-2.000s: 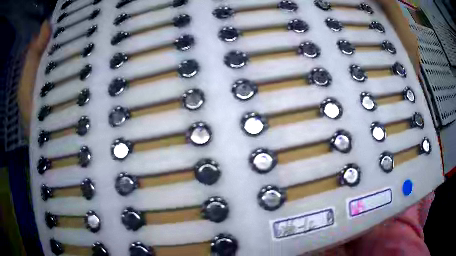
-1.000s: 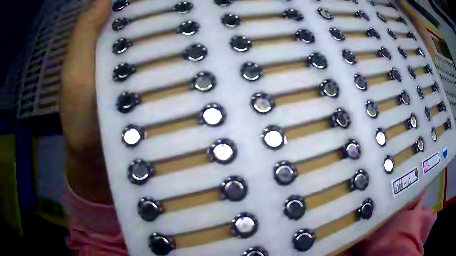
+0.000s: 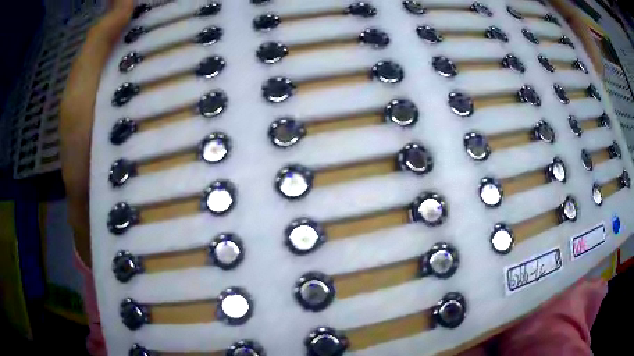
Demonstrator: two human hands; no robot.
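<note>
A white foam parts tray (image 3: 347,156) on a thin tan board fills most of the view, tilted. Round mirror-like metal parts (image 3: 293,182) sit in rows at the ends of tan slots; several flash white. A handwritten label (image 3: 533,272), a second label with pink writing (image 3: 588,240) and a blue dot sticker (image 3: 616,224) are at the lower right. My left hand (image 3: 82,104) is at the tray's left edge, its fingers mostly cut off at the top. My right hand (image 3: 582,26) shows only as a sliver at the upper right edge, mostly hidden behind the tray.
Another slotted tray (image 3: 38,97) lies behind at the left. More slotted sheets (image 3: 615,69) are at the right edge. Pink sleeves (image 3: 556,323) show at the lower right and lower left. Blue and yellow items are at the far left.
Since one second ago the tray and my left hand have shifted left in view, and the labels now appear larger and lower. The white flashes fall on different parts.
</note>
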